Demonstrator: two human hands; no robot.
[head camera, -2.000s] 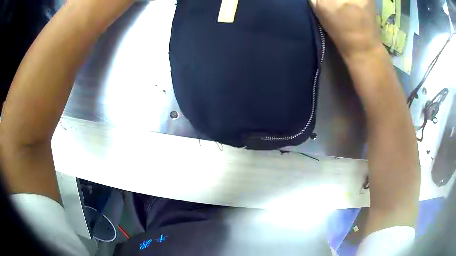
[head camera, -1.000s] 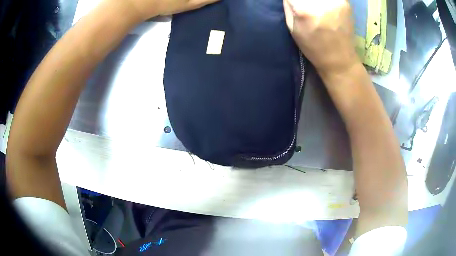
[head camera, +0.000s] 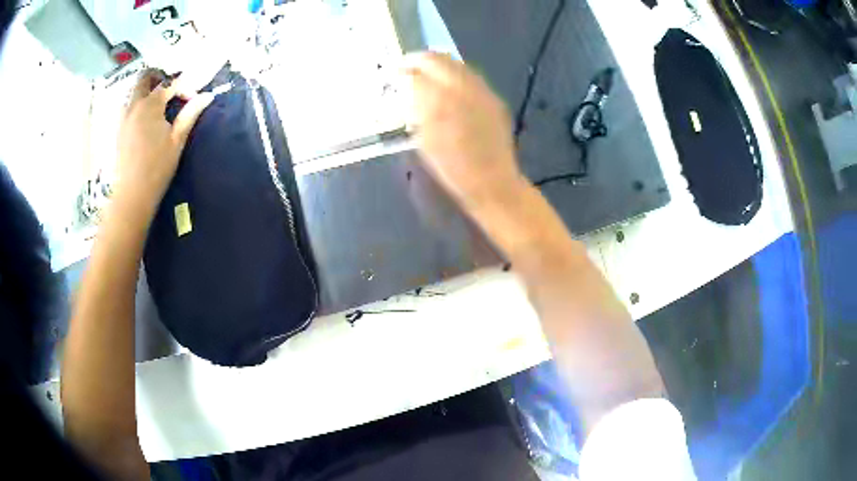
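Observation:
The navy-black bag panel (head camera: 230, 263) lies on the left of the table, its rounded near end over the white front edge. A silver metal zipper (head camera: 280, 188) curves down its right side. A small cream-yellow label (head camera: 183, 219) is on its face. My left hand (head camera: 150, 127) grips the panel's far end, thumb and fingers at the edge; the fingertips are partly hidden. My right hand (head camera: 462, 122) is blurred, with fingers curled, over the table to the right of the panel and apart from it. Whether it holds anything cannot be told.
Small dark snips (head camera: 592, 108) with black cord lie on the grey plate (head camera: 625, 169) at right. A dark oval spare panel (head camera: 709, 131) lies further right. A white machine body with handwritten marks (head camera: 179, 33) stands at the far left. Threads (head camera: 381, 313) lie near the front edge.
The view has swung right, bringing the snips and spare panel into view. My right hand has left the panel's zipper side and moved right. My left hand stays at the far end.

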